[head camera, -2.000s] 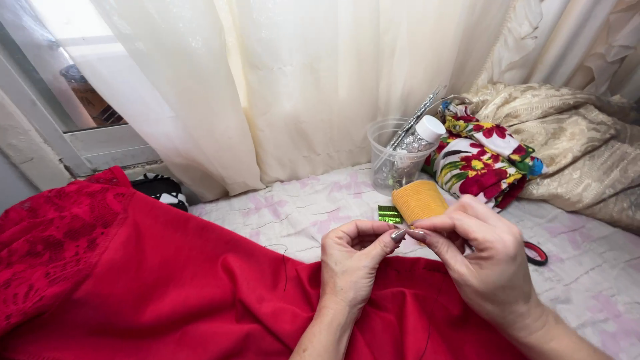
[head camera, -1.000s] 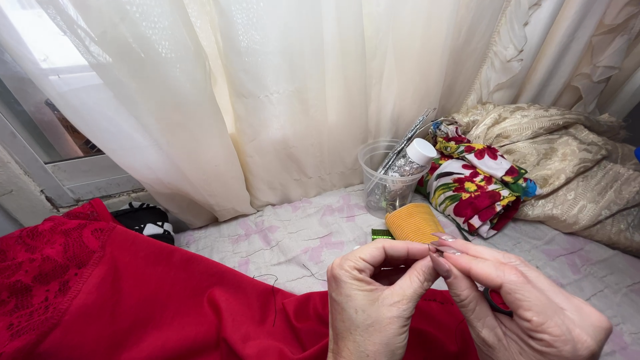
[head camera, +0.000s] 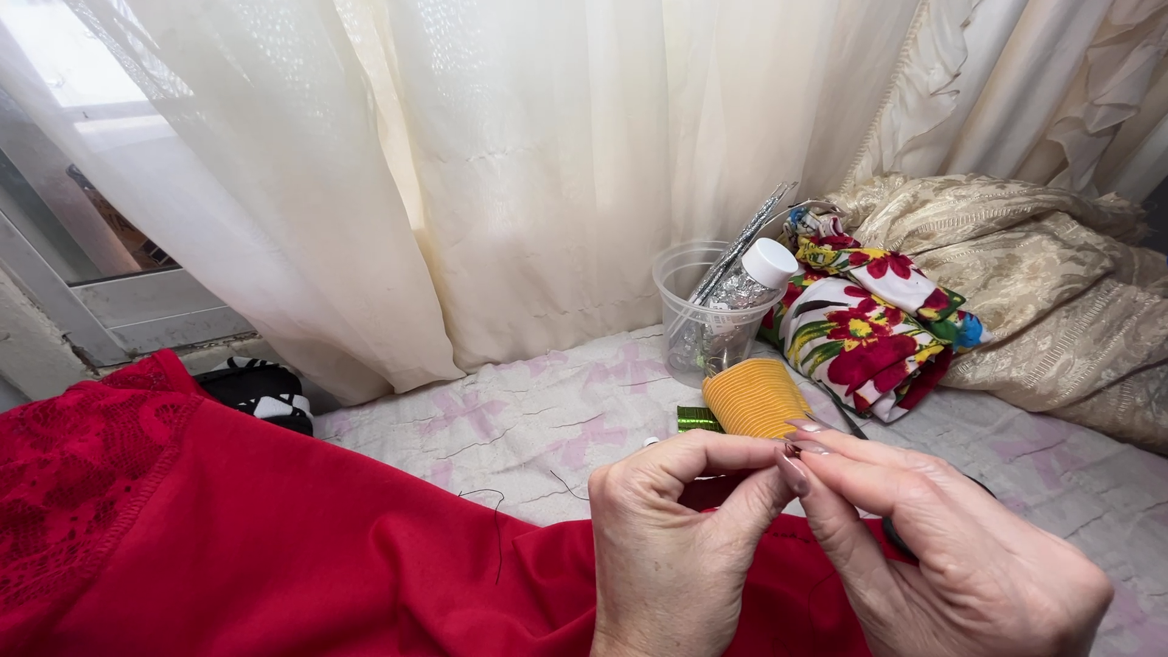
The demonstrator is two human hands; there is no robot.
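My left hand and my right hand meet at the fingertips, both pinching something tiny and dark between thumb and forefinger; it is too small to name. Red fabric with a lace part at the left lies beneath them. A dark thread trails over the fabric. Just beyond my fingertips lies a yellow ribbed roll, with a shiny green piece at its left. Black handles, perhaps of scissors, are partly hidden behind my right hand.
A clear plastic cup holds a white-capped bottle and silvery sticks. Floral cloth and beige lace fabric are heaped at the right. Pale curtains hang behind the quilted cover. A black-and-white item lies at the left.
My right hand has turned, its fingers now lying more level and extended towards my left fingertips. Both hands remain together. The view has shifted slightly.
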